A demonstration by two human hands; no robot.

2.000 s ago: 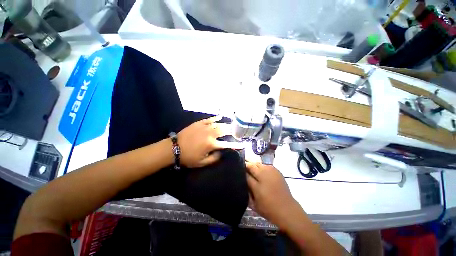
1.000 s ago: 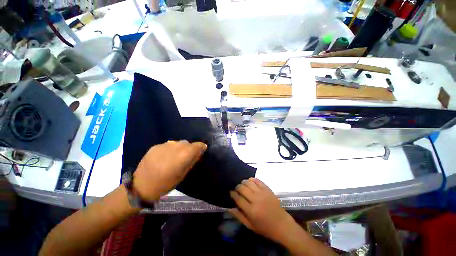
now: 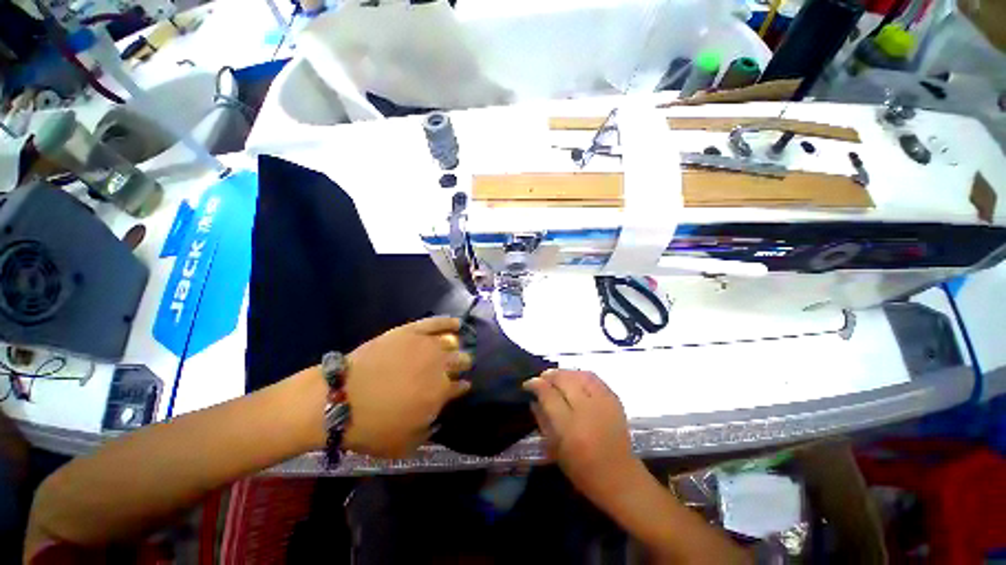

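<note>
The black fabric (image 3: 314,265) lies flat on the white table left of the needle area and runs down to the front edge. My left hand (image 3: 403,381), with a beaded bracelet, is over the fabric. Its fingers are closed on a small dark tool (image 3: 470,329), perhaps thread snips, pointing toward the needle area. My right hand (image 3: 579,417) pinches the fabric's right edge near the table front. The presser foot area (image 3: 510,296) of the sewing machine (image 3: 761,252) is just beyond the fabric.
Black-handled scissors (image 3: 631,311) lie right of the needle area. A blue JACK sheet (image 3: 199,276) and a grey box with a fan (image 3: 66,270) are at left. Cardboard strips (image 3: 552,190) lie on the machine. A red basket (image 3: 265,524) and an open cardboard box (image 3: 844,508) are below.
Both hands have come away from the needle, bringing the fabric's front part toward me. My left hand now shows a small dark tool. The view has shifted.
</note>
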